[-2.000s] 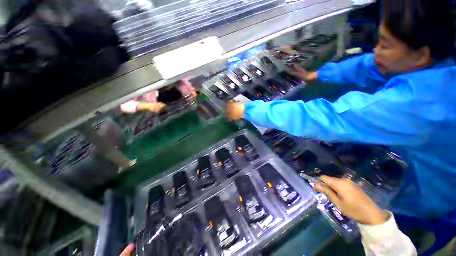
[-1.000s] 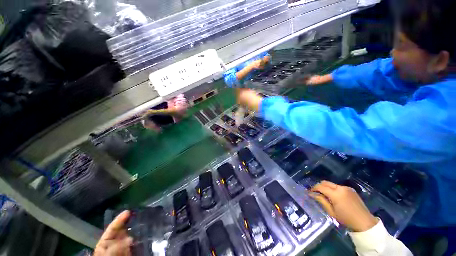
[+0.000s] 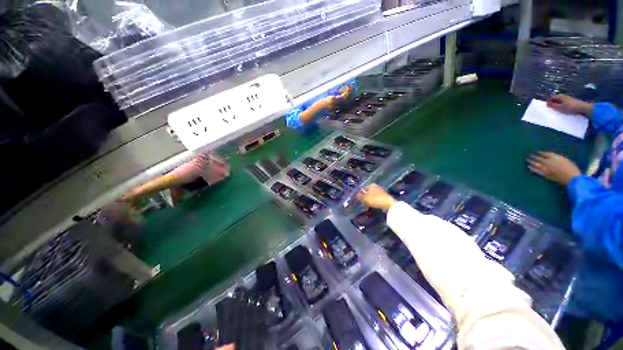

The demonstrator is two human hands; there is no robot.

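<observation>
A clear blister tray (image 3: 374, 265) with black handheld units lies nearest me, cut off by the bottom edge. One unit (image 3: 396, 309) shows a pale printed area and an orange spot. My right hand (image 3: 374, 197) is stretched forward at the near corner of a farther tray of units (image 3: 311, 163); whether its fingers grip the tray is unclear. Of my left hand (image 3: 225, 346) only a fingertip shows at the bottom edge, beside a dark ribbed sheet or strip (image 3: 240, 320) lying over the near tray's units. Its grip is hidden.
Another tray of units (image 3: 502, 239) lies under and right of my right forearm. A person in blue at the right has one hand on a white paper (image 3: 555, 119). A power strip (image 3: 229, 111), clear trays (image 3: 239, 51) and a black bag (image 3: 54, 89) are on the shelf.
My right hand has left the near tray's right edge and reached forward. My left hand has dropped to the bottom edge. The person in blue has moved back to the right.
</observation>
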